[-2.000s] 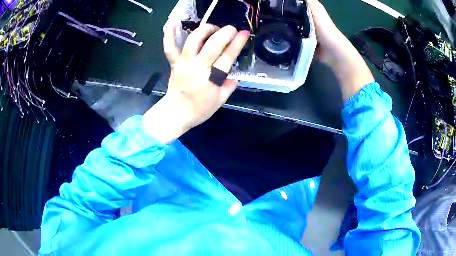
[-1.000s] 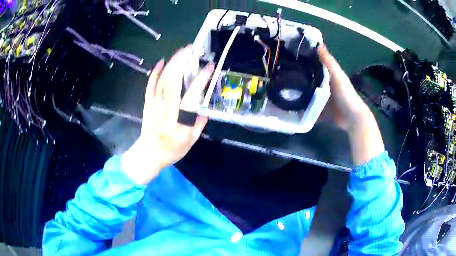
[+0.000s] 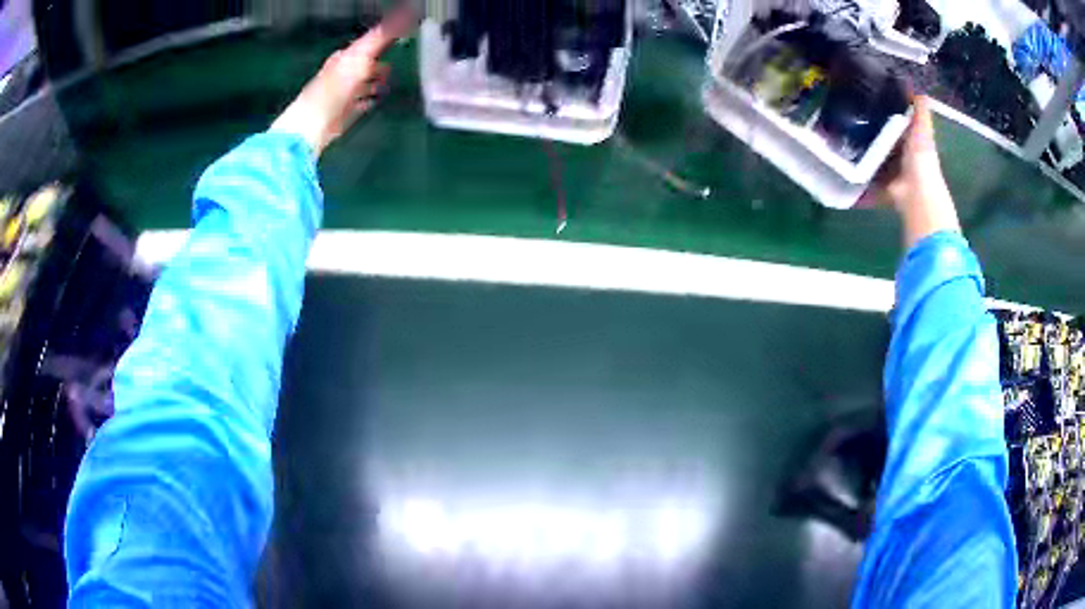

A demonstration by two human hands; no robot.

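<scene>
A white housing [image 3: 779,143] with a yellow-dotted board and dark parts inside is tilted at the upper right. My right hand [image 3: 916,167] holds its right end. A second white housing [image 3: 524,124] filled with black parts stands at the top centre, cut off by the upper edge, with thin wires trailing from its near side. My left hand [image 3: 347,89] is left of this second housing, apart from it, fingers stretched up toward the frame's top. Its fingertips are blurred, and I cannot tell whether they touch anything.
A white line [image 3: 595,264] crosses the green mat. A board stack [image 3: 1047,440] is at the right edge and another [image 3: 24,244] at the left. A black looped part [image 3: 839,476] lies at the lower right. A thin wire [image 3: 666,176] lies between the housings.
The view has shifted forward over the bench. The housing has moved away to the upper right, in my right hand only. My left hand has let go of it and reaches forward. A second housing has come into view.
</scene>
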